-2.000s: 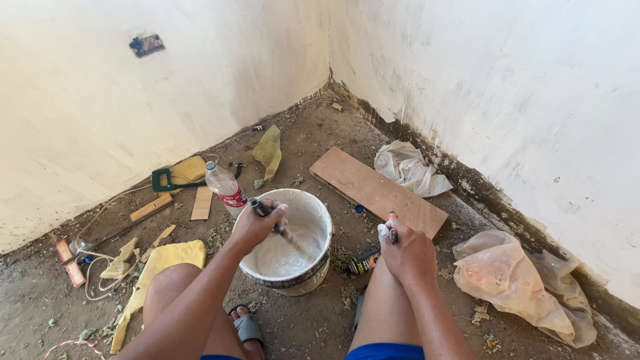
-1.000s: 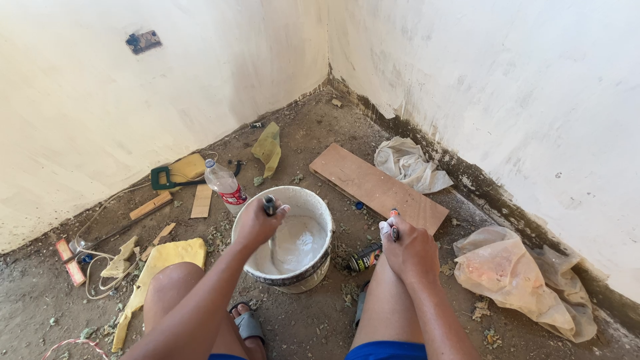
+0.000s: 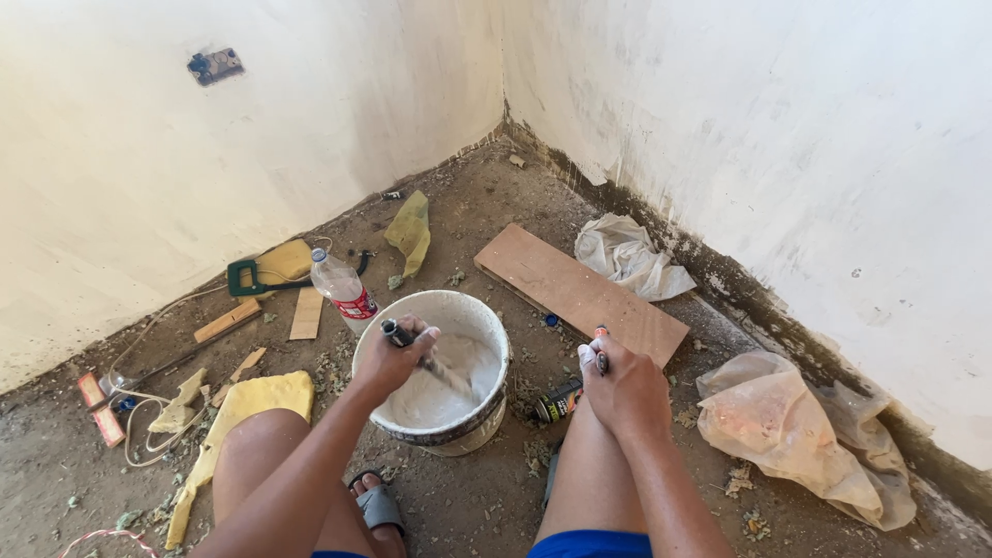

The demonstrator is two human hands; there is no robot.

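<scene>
My left hand (image 3: 397, 358), with white-smeared fingers, grips the dark handle of a stirring tool (image 3: 449, 377) over a round bucket (image 3: 496, 387). The tool's coated lower part slants down to the right into white, paint-like liquid (image 3: 434, 399), which looks blurred by motion. My right hand (image 3: 629, 387) rests by my right knee, closed on a small handled object (image 3: 601, 360) with an orange end and a dark end; its kind is unclear. White residue covers that thumb. A plastic bottle (image 3: 341, 291) with a red label stands behind the bucket, to its left.
A wooden board (image 3: 581, 291) lies beyond my right hand, beside crumpled plastic (image 3: 632, 260). A spray can (image 3: 559, 401) is near my right knee, another plastic bag (image 3: 783, 434) farther right. Left lie a green-handled saw (image 3: 246, 277), yellow foam (image 3: 271, 399), wood pieces (image 3: 227, 320) and cord. Two walls meet ahead.
The tool in my left hand has shifted within the bucket: it slanted right, stood steeper, and slants right again. My right hand has stayed in about the same place.
</scene>
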